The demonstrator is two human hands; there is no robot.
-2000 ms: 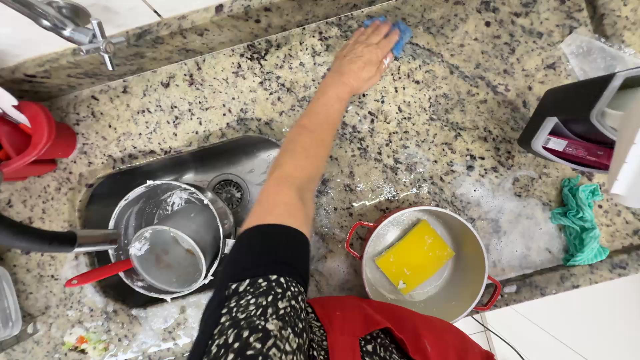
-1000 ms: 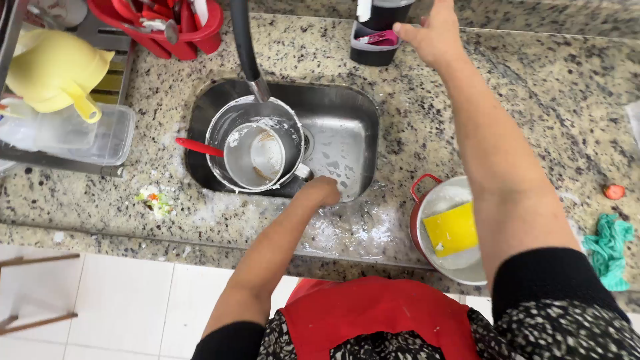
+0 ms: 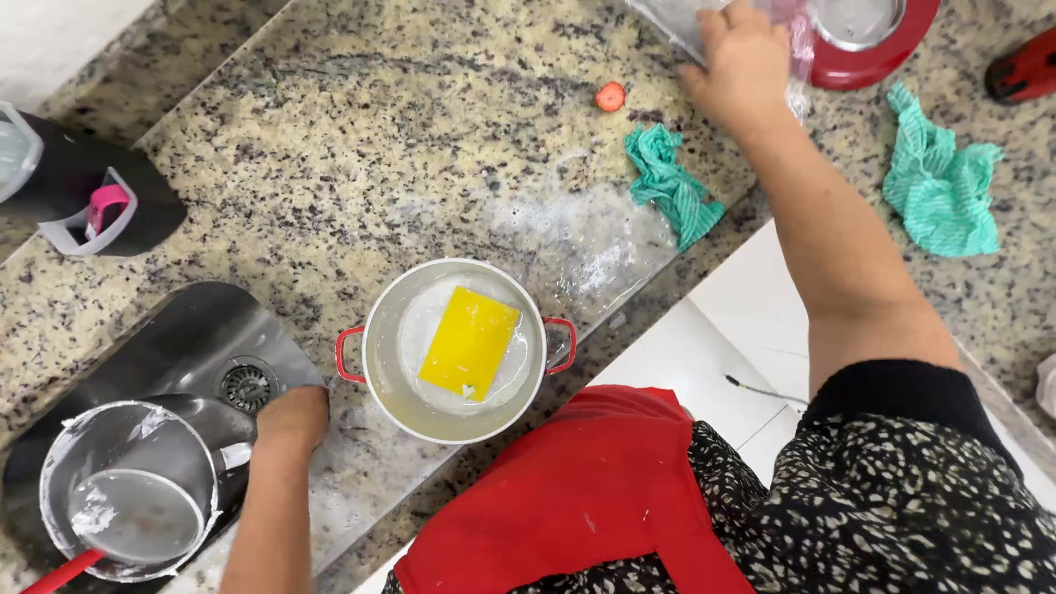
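Observation:
My right hand (image 3: 742,70) reaches to the top right, its fingers spread over clear plastic wrap (image 3: 676,25) beside a red-rimmed round object (image 3: 874,62); whether it grips the plastic is unclear. My left hand (image 3: 295,417) rests at the right edge of the steel sink (image 3: 190,330), its fingers hidden over the rim. Between the hands, a white-lined pot with red handles (image 3: 384,346) holds a yellow sponge (image 3: 470,342). Inside the sink, a soapy metal pot (image 3: 132,429) contains a smaller pan (image 3: 136,511) with a red handle.
A crumpled green cloth (image 3: 672,186) and a strawberry piece (image 3: 610,96) lie on the granite counter (image 3: 371,165). Another green cloth (image 3: 945,177) is at the right. A black holder with a pink item (image 3: 107,210) stands at the left. Water and suds wet the counter near the pot.
My right hand has moved from beside the black holder to the plastic at the far right. My left hand stays by the sink edge. The view has shifted and turned rightward.

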